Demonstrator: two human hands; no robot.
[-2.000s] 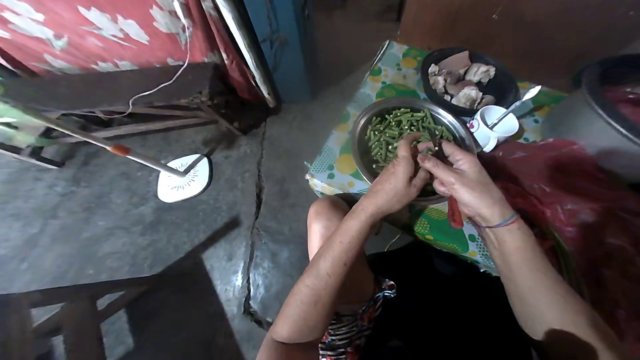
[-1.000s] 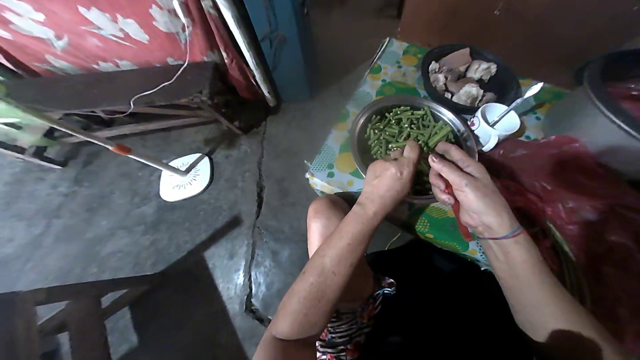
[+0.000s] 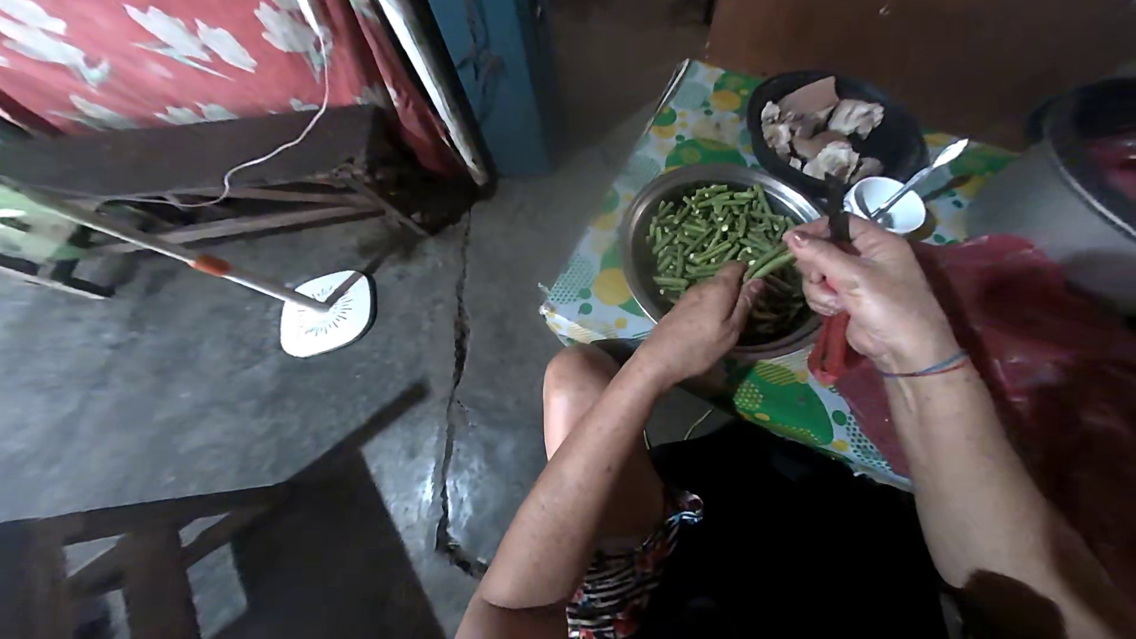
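Note:
A round metal bowl (image 3: 641,293) full of cut green bean pieces (image 3: 710,235) stands on a table with a patterned cover (image 3: 581,288). Over its near right side, my left hand (image 3: 706,324) pinches one end of a few green bean lengths (image 3: 770,264). My right hand (image 3: 874,288) has its fingertips at their other end and grips a knife with a red handle (image 3: 830,351), its dark blade (image 3: 837,209) pointing up and away. Darker pieces lie in the bowl's shaded right part, partly hidden by my hands.
Behind the bowl is a black dish (image 3: 905,133) of meat pieces. A white cup (image 3: 901,213) with a spoon (image 3: 927,173) stands beside it. At the right are a large metal pot (image 3: 1016,204) and red plastic (image 3: 1003,302). A wooden bench (image 3: 177,151) and a white fan-shaped swatter head (image 3: 333,319) are at the left.
Both hands stay over the bowl. The knife blade now points up above my right hand, while one second ago it was not plainly visible there.

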